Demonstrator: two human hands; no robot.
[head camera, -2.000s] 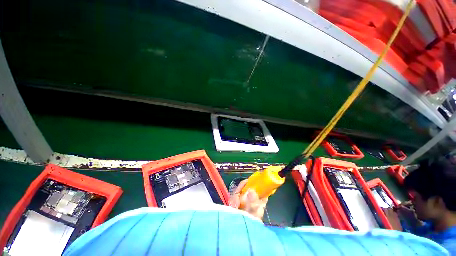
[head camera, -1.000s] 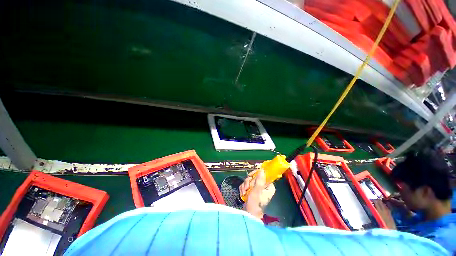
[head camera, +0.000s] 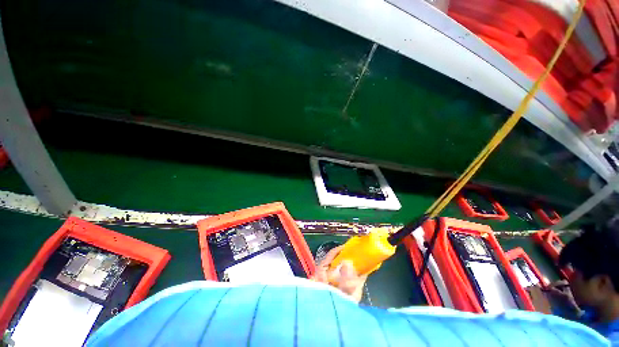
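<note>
My right hand (head camera: 345, 276) is wrapped around the yellow electric screwdriver (head camera: 367, 251); a black cable and a yellow suspension cord (head camera: 505, 129) run up from its end to the upper right. The driver's tip is hidden. Left of the hand, an opened unit (head camera: 252, 248) with a silvery board and a white rectangle lies in a red foam tray (head camera: 296, 237). Another opened unit (head camera: 87, 278) lies in a red foam tray (head camera: 146, 255) at the far left. A blue striped cap or cloth covers the bottom of the view. My left hand is not in view.
Stacked red trays (head camera: 441, 261) with a unit stand right of the driver. A white foam tray (head camera: 360, 202) with a dark unit lies on the green conveyor behind the worn rail (head camera: 136, 218). A coworker (head camera: 594, 271) is at the right. Red foam (head camera: 543, 61) is heaped above.
The view has swung, so the bench things sit further right. The yellow driver and my right hand are lower against the cloth edge, and the dark mesh patch and red wristband are more hidden.
</note>
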